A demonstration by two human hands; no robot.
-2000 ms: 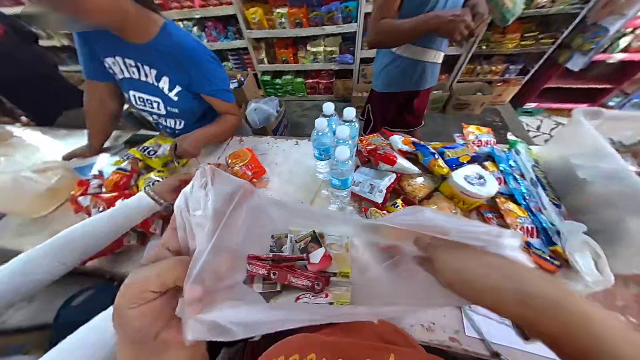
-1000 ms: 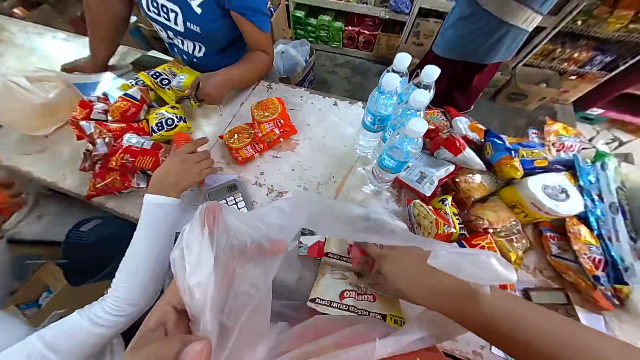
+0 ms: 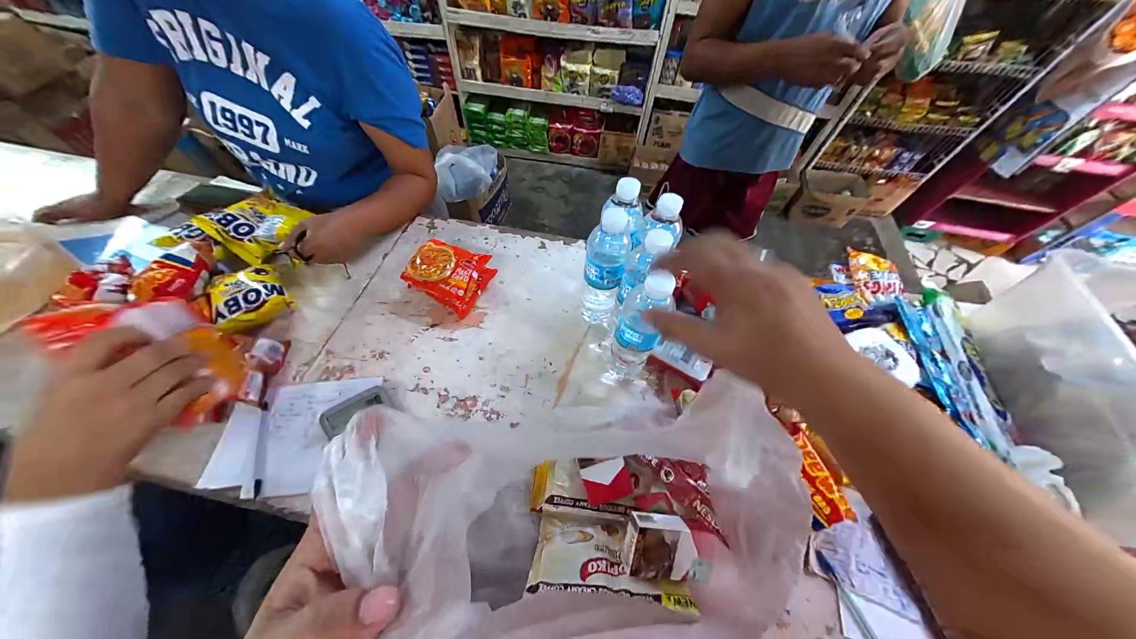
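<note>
My left hand point(image 3: 333, 581) grips the left edge of a translucent plastic bag point(image 3: 417, 524), which is held wide at the near side of the table. Inside lie Kopiko coffee packs point(image 3: 577, 559) and dark red Nescafé sachets point(image 3: 679, 488). My right hand point(image 3: 745, 297) is raised past the bag, blurred, with fingers spread and nothing seen in it. It is nearest to the group of water bottles point(image 3: 635, 328) and partly overlaps them in the view. An orange noodle pack point(image 3: 448, 273) lies on the worn white table point(image 3: 461, 359).
At left, a white-sleeved person's hand point(image 3: 115, 390) is over red and orange packs, beside Moby snack bags point(image 3: 248, 297), paper and a calculator point(image 3: 353, 406). A person in blue leans across the table. Snack packs point(image 3: 954, 364) and a large plastic bag point(image 3: 1065, 390) lie right. Another person stands behind.
My right hand has come out of the bag and moved up toward the bottles. The white-sleeved person's hand has moved left, onto the red packs. The view has shifted.
</note>
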